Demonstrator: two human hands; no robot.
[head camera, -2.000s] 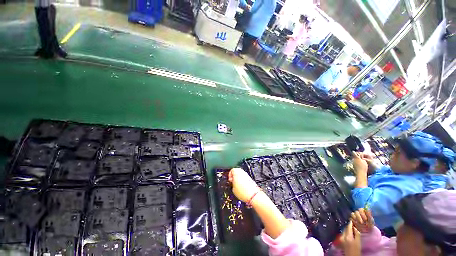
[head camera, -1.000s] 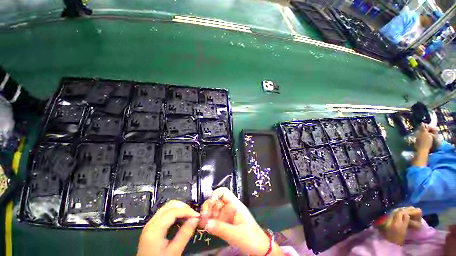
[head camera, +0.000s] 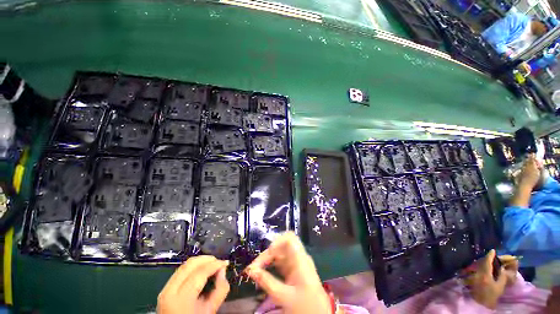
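Observation:
My left hand (head camera: 193, 285) and right hand (head camera: 290, 276) are at the bottom centre, fingertips bent inward, a small gap between them. Small dark and bright bits (head camera: 241, 265) show between the fingertips, blurred; I cannot tell what each hand grips. A large black blister tray (head camera: 153, 148) lies just beyond, its pockets holding flat black plastic housings (head camera: 169, 199); the front right pocket (head camera: 270, 199) looks glossy and empty. Right of it, a narrow dark parts tray (head camera: 338, 184) holds scattered tiny metal pieces (head camera: 319, 205).
A second black blister tray (head camera: 430, 242) with black parts lies further right. A neighbour's hands (head camera: 489, 279) hold a black part beside it. A small white-and-black piece (head camera: 356, 95) lies on the green surface (head camera: 202, 46). Another worker in blue (head camera: 529, 214) is at the far right.
My right hand left the small parts tray and came beside my left hand, now in view. Since one second ago the hands have parted slightly. The view tilted down; the neighbour's black part now shows.

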